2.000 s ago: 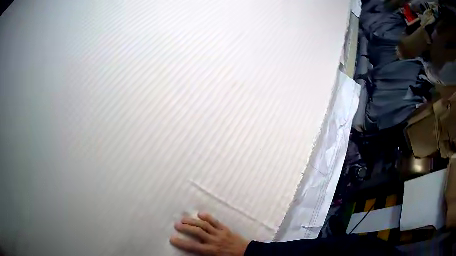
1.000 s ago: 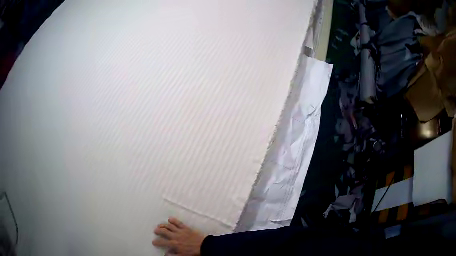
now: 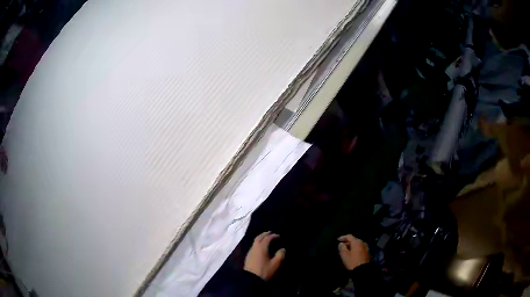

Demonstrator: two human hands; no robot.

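Observation:
Cream ribbed fabric plies [image 3: 151,122] lie in a flat stack across the left and middle of the view, with the layered edge running diagonally along the front. White underlay paper [image 3: 255,185] sticks out from under the stack and hangs over the table edge, creased. My left hand [image 3: 264,255] is beside the paper, off the cloth, empty, with thumb and fingers apart. My right hand [image 3: 353,252] is farther right over the dark floor area, empty, fingers slightly curled. Neither hand touches the fabric.
The pale table edge [image 3: 331,96] shows beyond the paper. A grey roll [image 3: 452,125] and dark scraps lie on the floor at the right. Brown cardboard or wrapping [image 3: 494,203] is at the far right, with a shiny metallic item [image 3: 468,270] at the lower right.
The hand that lay flat on the cloth is off it. Both hands now show at the lower middle. The view has turned, so the fabric edge runs more diagonally and the stack's layers show.

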